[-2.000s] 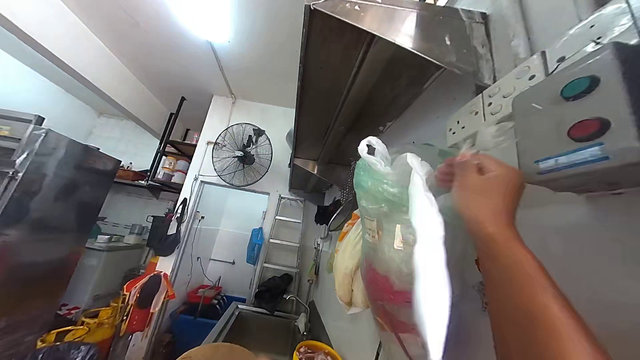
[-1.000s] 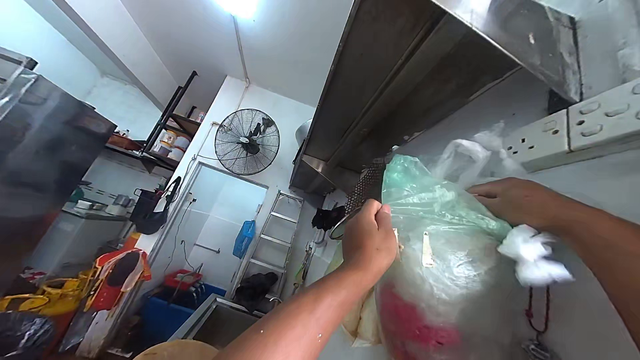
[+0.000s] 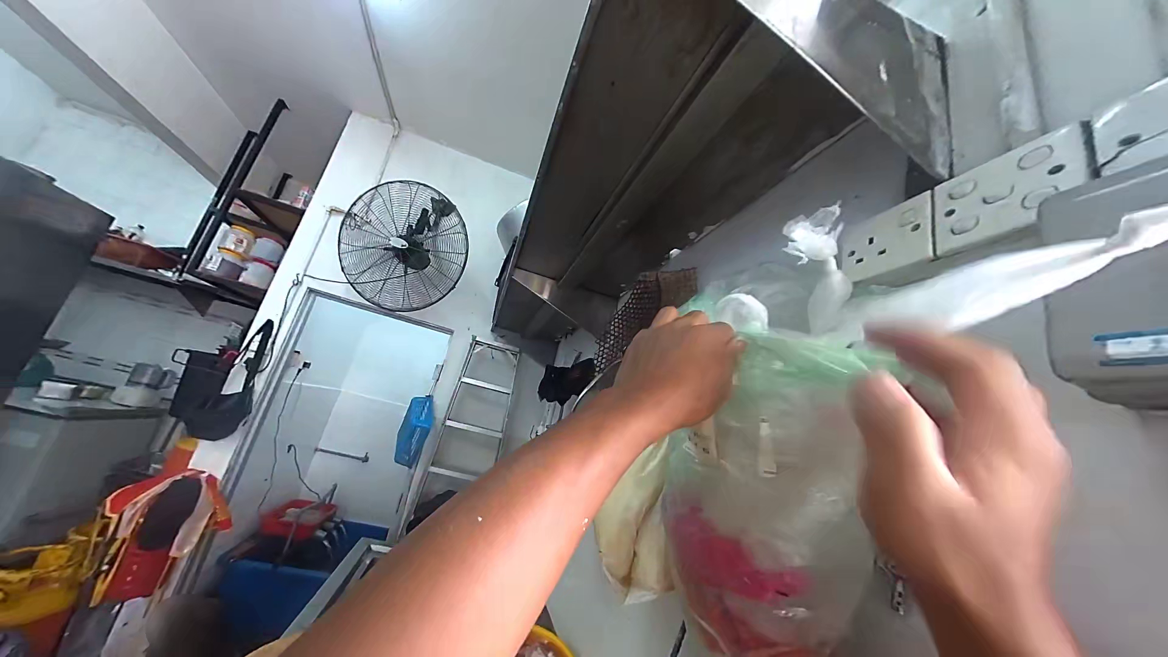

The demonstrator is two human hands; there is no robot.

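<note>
A translucent plastic bag (image 3: 776,511) with a green upper part and pink and red contents hangs against the wall. My left hand (image 3: 680,365) grips its green rim on the left side. My right hand (image 3: 967,456) is blurred at the bag's right edge, thumb and fingers apart; whether it touches the plastic is unclear. A white plastic strip (image 3: 1004,278) stretches from behind the bag's top toward the right. A knotted white plastic end (image 3: 815,235) stands above the bag. Behind it on the left hangs a cream-coloured bag or cloth (image 3: 630,529).
A steel extractor hood (image 3: 675,119) slopes overhead. Wall sockets (image 3: 995,192) and a grey control box (image 3: 1109,310) are at the right. Farther back are a wall fan (image 3: 402,245), an aluminium ladder (image 3: 470,411), a shelf with tubs (image 3: 242,260) and a blue bin (image 3: 265,584).
My right hand has moved from the bag's top to its right side, lower and nearer the camera, with its fingers spread. My left hand still holds the bag's rim. The white strip now extends rightward.
</note>
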